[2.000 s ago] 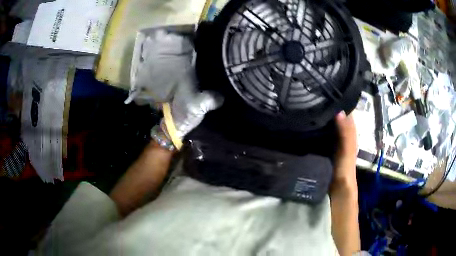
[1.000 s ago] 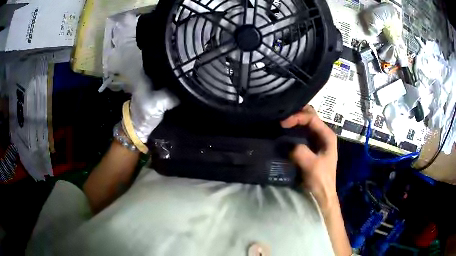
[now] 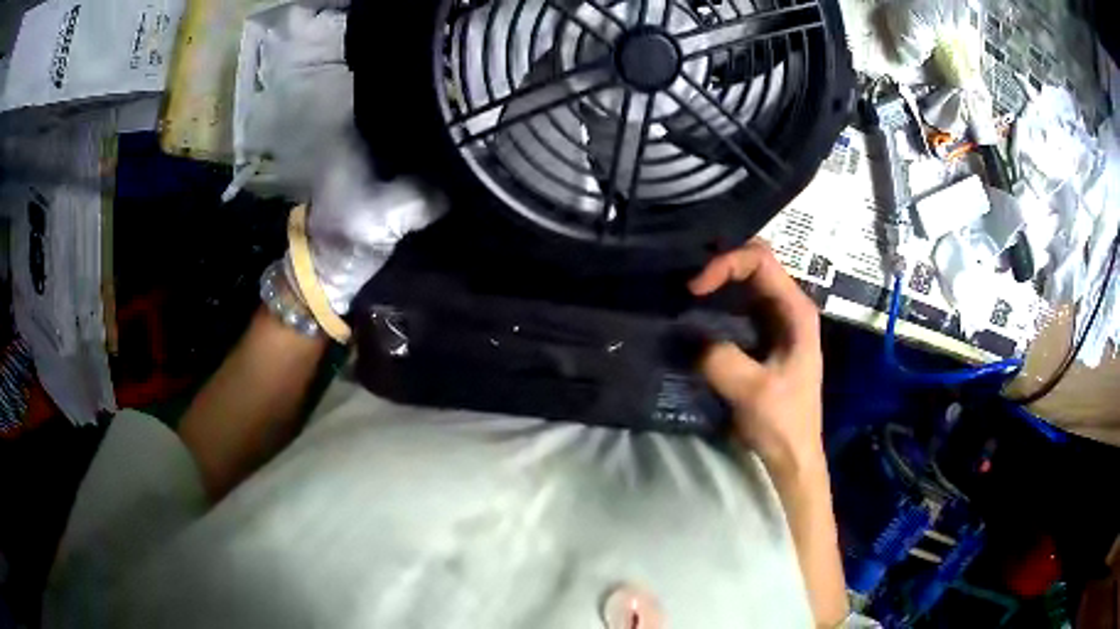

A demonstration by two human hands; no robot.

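The black fan unit (image 3: 647, 135) is held close in front of me, its slatted grille facing up toward the camera. Its long black base (image 3: 528, 363) lies across against my shirt, small pale printed text at its right end. My left hand (image 3: 369, 227), in a white glove with a tan band at the wrist, is on the fan's left side between head and base; its fingertips are partly hidden. My right hand (image 3: 768, 350) is bare and grips the right end of the base, thumb on the base and fingers near the lower edge of the fan head.
A small open white carton (image 3: 289, 92) stands left of the fan, beside a yellowish board (image 3: 203, 86). White cartons (image 3: 74, 55) are at the far left. White scraps (image 3: 952, 209) and a dark-handled tool (image 3: 887, 160) lie on printed sheets at right. A blue cord (image 3: 909, 356) hangs at the bench edge.
Since two seconds ago the fan has shifted left and slightly up in view. My right hand has moved from the fan head's side onto the base's right end. My left hand stays on the fan.
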